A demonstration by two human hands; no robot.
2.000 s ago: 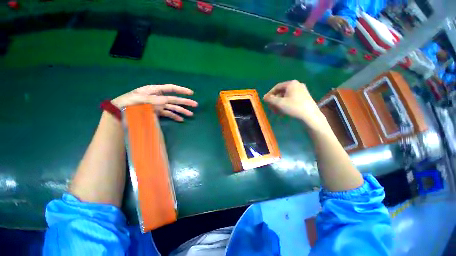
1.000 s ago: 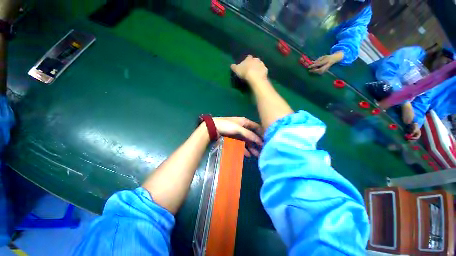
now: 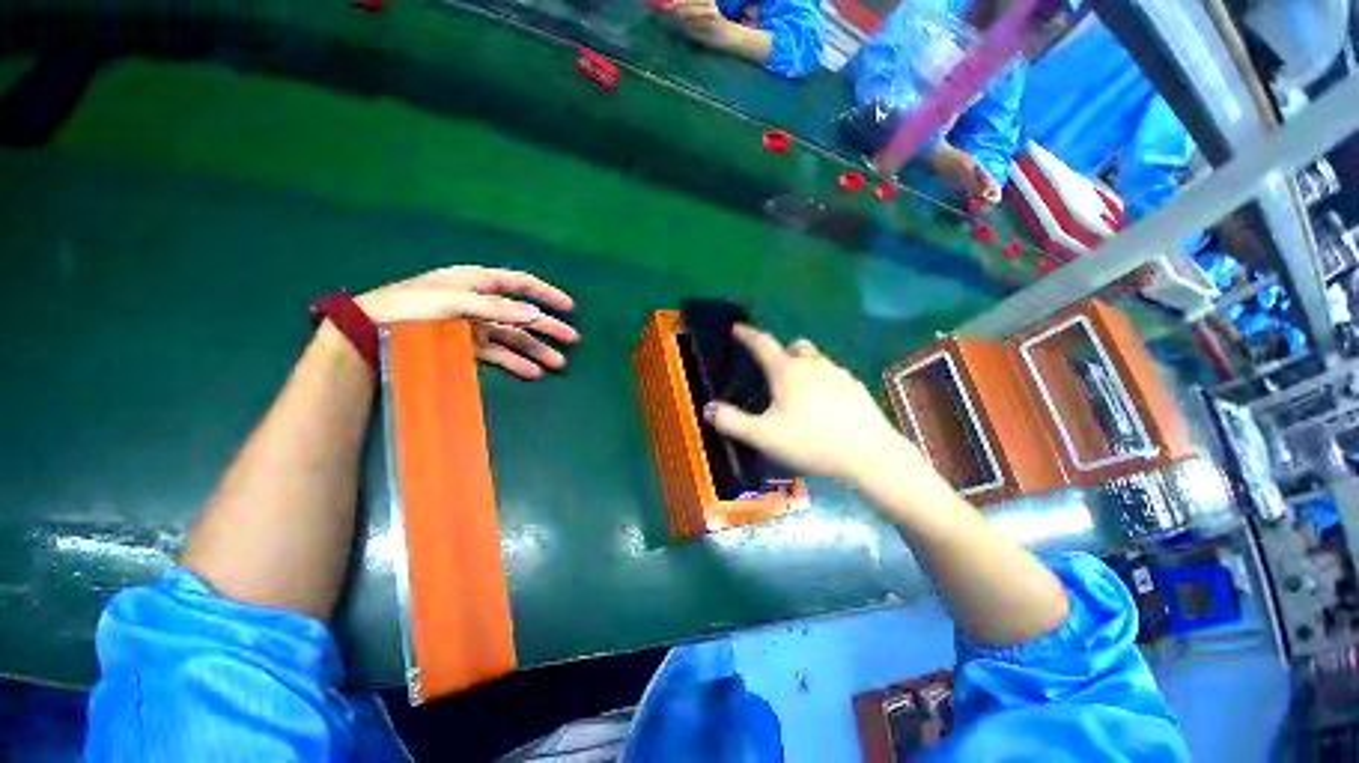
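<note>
An orange fixture box (image 3: 669,447) lies on the green bench in front of me, its opening facing up. My right hand (image 3: 797,410) holds a black phone-sized piece (image 3: 720,350) over and partly in that opening, tilted, its far end above the box's far rim. My left hand (image 3: 499,316) lies with fingers spread at the far end of a second orange box (image 3: 450,514), which stands on its side near the bench edge. The left hand's fingers are apart; whether its palm touches the box is hidden.
Two more orange fixture boxes (image 3: 954,410) stand side by side at right, under a grey rail (image 3: 1103,201). Red clips (image 3: 598,69) line the belt's far side. Other people's hands and blue sleeves (image 3: 778,38) are across the belt. A blue basket (image 3: 1197,593) is at lower right.
My right hand has come back from the belt with the black piece to the orange box. The view has swung back, so the left hand and side-standing box appear further left.
</note>
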